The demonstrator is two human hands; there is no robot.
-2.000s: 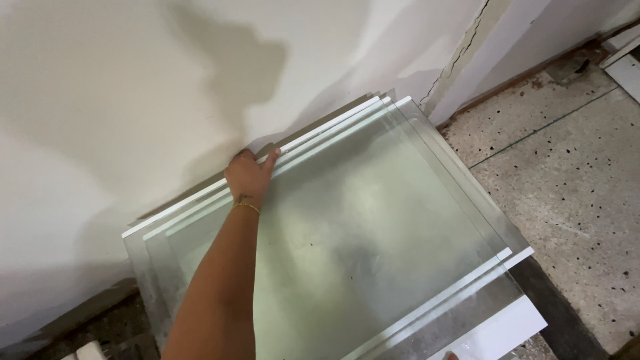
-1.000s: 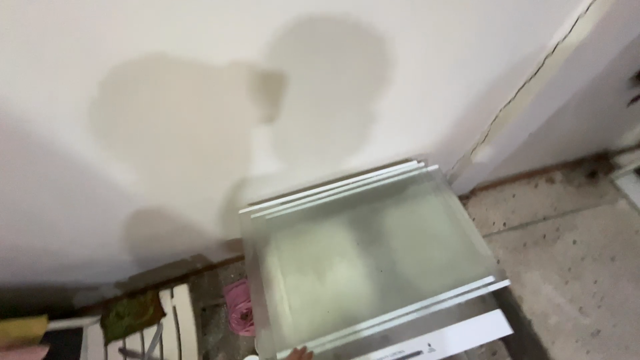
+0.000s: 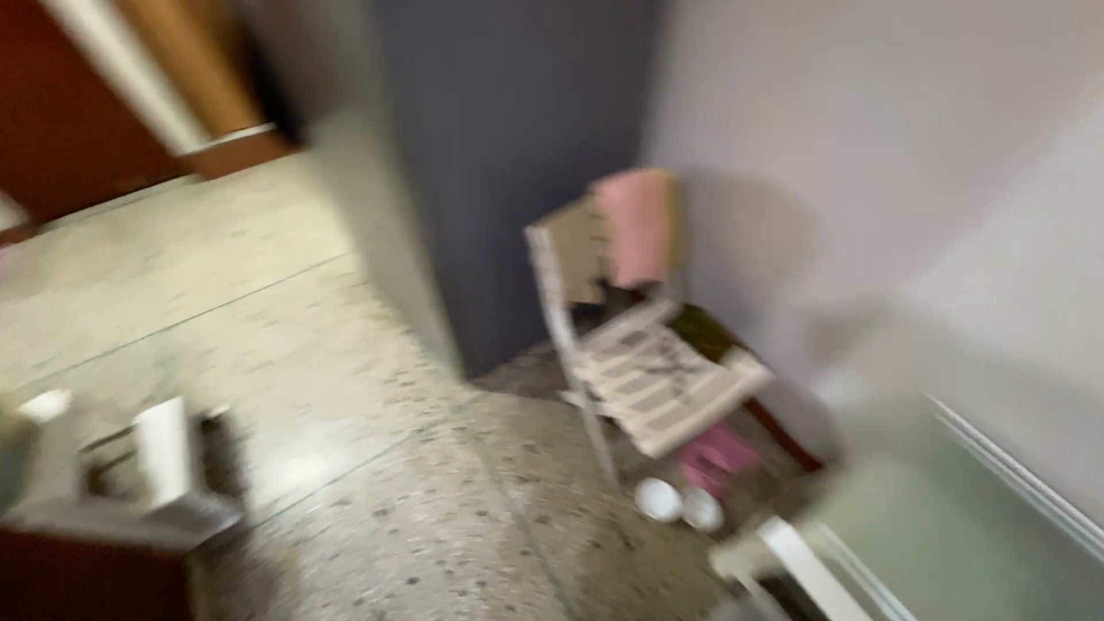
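Neither of my hands shows at this moment. At the lower right, a stack of glass panels with white edge strips leans near the wall, cut off by the frame edge. A white slatted folding chair stands left of it, with a pink cloth over its backrest and blurred dark items on its seat. Two round white objects are on the floor in front of the chair, beside a pink cloth-like thing. The picture is blurred by motion.
A dark grey wall section stands behind the chair. At the lower left is a white object with an opening, its kind unclear. Speckled floor runs between it and the chair. A reddish-brown surface fills the upper left.
The view has swung far to the left. A hand lay on the glass panels' top edge two seconds ago and fingers showed at their lower edge one second ago; no hand is visible now.
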